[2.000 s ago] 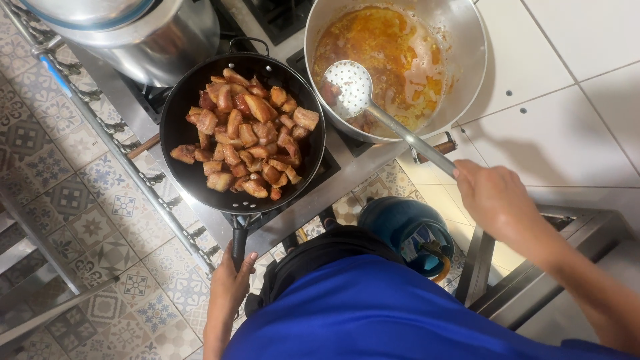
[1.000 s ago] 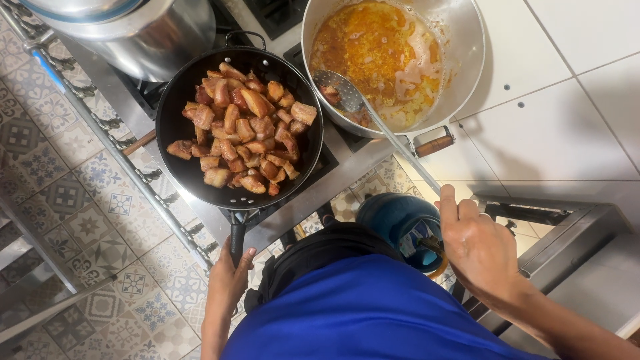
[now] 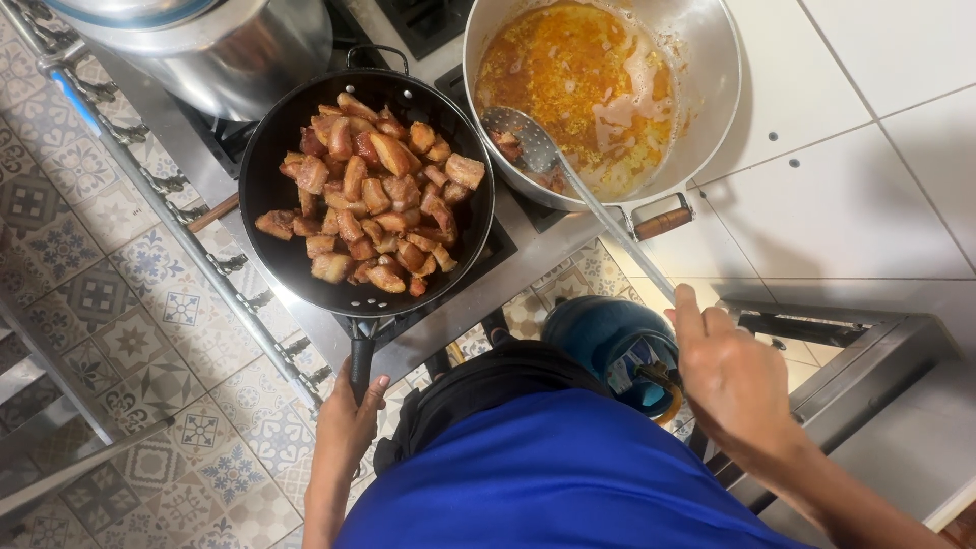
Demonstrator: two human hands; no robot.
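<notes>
My left hand [image 3: 347, 427] grips the black handle of a frying pan [image 3: 263, 248] that sits over the stove. Browned chunks of meat [image 3: 374, 194], apparently pork, are heaped in the pan. My right hand [image 3: 728, 366] is closed on the long metal handle of a perforated skimmer [image 3: 537, 145]. The skimmer's head is inside a large metal pot [image 3: 713, 99], near the wall closest to the pan, with a few meat pieces at its holes. Orange-yellow fat [image 3: 568, 57] with foam covers the pot's bottom.
A big lidded metal pot [image 3: 252, 57] stands beyond the pan on the stove [image 3: 175, 145]. A metal rail [image 3: 202, 278] runs along the stove's front. A blue gas cylinder [image 3: 579, 328] stands below, beside my body. White tiles [image 3: 839, 206] lie to the right, near a steel frame [image 3: 854, 358].
The skimmer's head was higher and farther into the pot, its holed face showing; it has since dipped toward the pot wall near the pan. My left hand keeps its hold on the pan.
</notes>
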